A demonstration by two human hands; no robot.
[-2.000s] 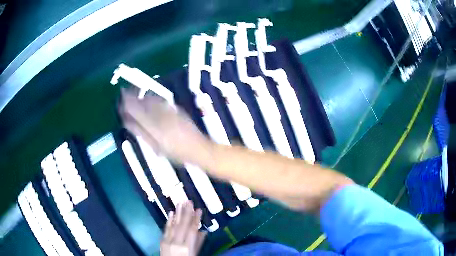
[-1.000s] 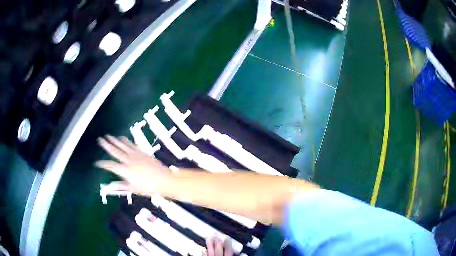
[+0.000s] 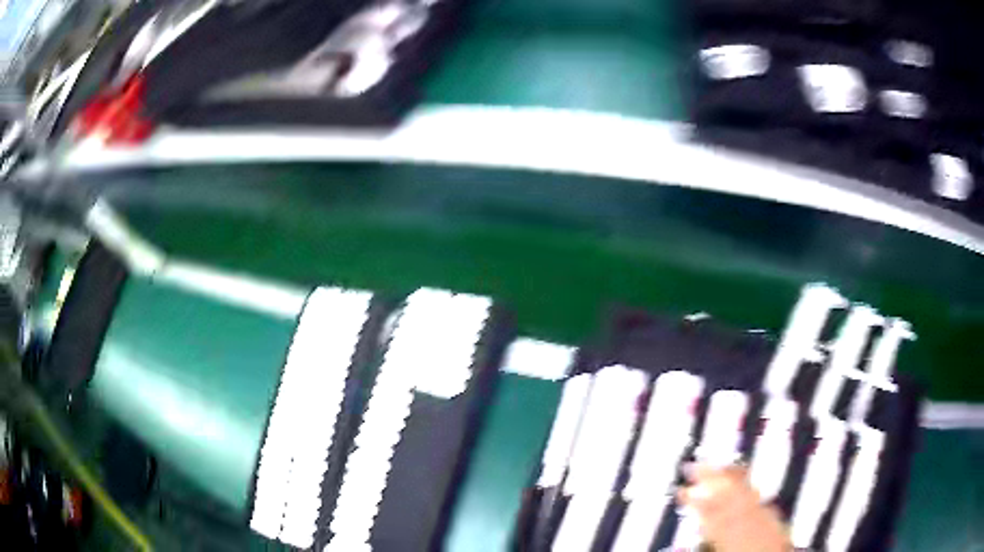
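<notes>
A slotted black tray (image 3: 691, 340) at the lower right holds several long white parts (image 3: 660, 442) in parallel grooves. Three bent white end arms (image 3: 801, 340) stick out past its far right edge. One hand, which looks like my right hand (image 3: 734, 509), is over the middle bars at the bottom edge, blurred. Its fingers touch or cover the near part of one bar; whether they grip it cannot be told. My left hand is not in view. The near ends of the bars are cut off.
Left of the tray lie dark narrow trays with dense scalloped white rows (image 3: 313, 415). A pale curved rail (image 3: 540, 138) crosses behind. Beyond it are black trays with white pieces (image 3: 833, 88) and a red object (image 3: 117, 113) at the upper left.
The view has swung left, bringing in the scalloped rows and the red object. The visible hand is back from the bent arms, over the bars. My left hand has left the picture.
</notes>
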